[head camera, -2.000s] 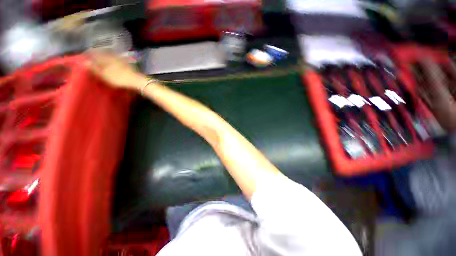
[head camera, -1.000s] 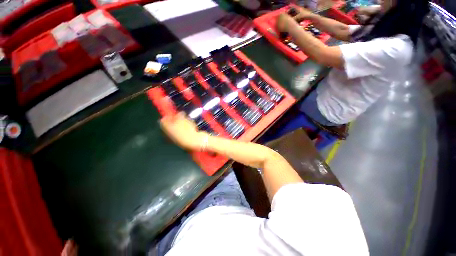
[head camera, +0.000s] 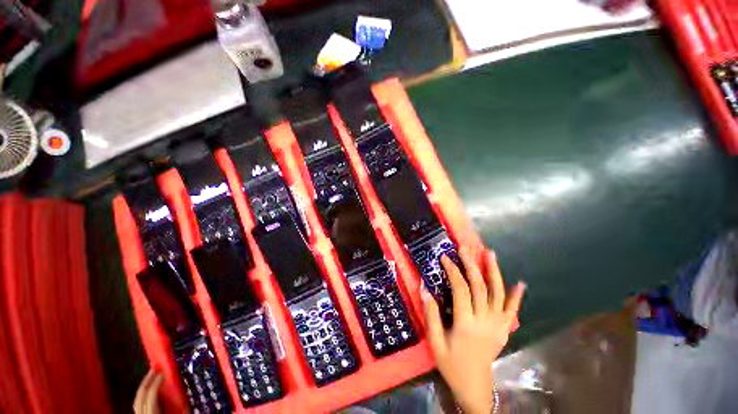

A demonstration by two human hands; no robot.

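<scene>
A bright red phone tray (head camera: 368, 378) lies tilted on the bench in front of me. Its slots hold two rows of open black flip phones (head camera: 322, 335), with white-digit keypads in the near row. My right hand (head camera: 473, 327) lies palm down at the tray's near right corner. Its fingers are spread over the red edge and the last phone's keypad, with nothing seen held. My left hand (head camera: 148, 394) is at the tray's near left edge, cut off by the picture's bottom and mostly hidden, so its grip cannot be told.
Stacked red trays (head camera: 48, 315) stand at left, a small fan (head camera: 14, 137) behind them. Behind the tray lie a pale flat plate (head camera: 162, 105), a pale packet (head camera: 249, 44), a white-orange item (head camera: 338, 52) and a blue-white item (head camera: 373, 34). Another red tray (head camera: 700, 61) is at upper right.
The phone tray has come left along the bench to in front of me. My right hand has moved from its left edge to its near right corner. The other worker is out of view.
</scene>
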